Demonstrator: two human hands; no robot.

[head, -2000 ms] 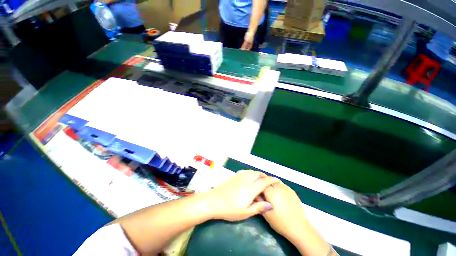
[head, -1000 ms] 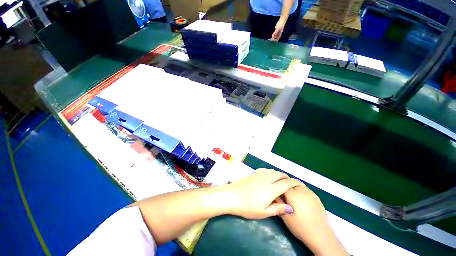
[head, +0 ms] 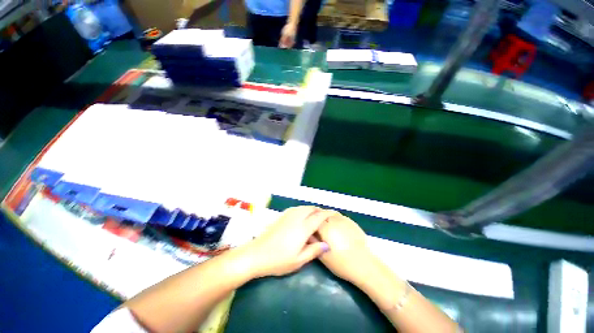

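Observation:
My left hand (head: 283,240) and my right hand (head: 344,242) rest folded together at the near edge of the table. Their fingers overlap, and no item shows in them. The left thumb lies against the right hand; some fingertips are hidden. To their left, a row of packed boxes (head: 156,153) forms an overexposed white block with stepped blue ends facing me. Stacked boxes (head: 205,64), white-topped with dark blue sides, stand at the far part of the table.
Printed poster sheets (head: 124,257) cover the side table. Right are a green belt (head: 391,156), metal posts (head: 459,55), a white strip (head: 449,268) and a single white box (head: 568,299). Paired white boxes (head: 350,60) lie beyond. A person (head: 286,23) stands across; a red stool (head: 513,55) is farther back.
The view has swung right since a second ago, bringing the single white box and the red stool into fuller view. The hands stay folded together; the boxes have not visibly moved.

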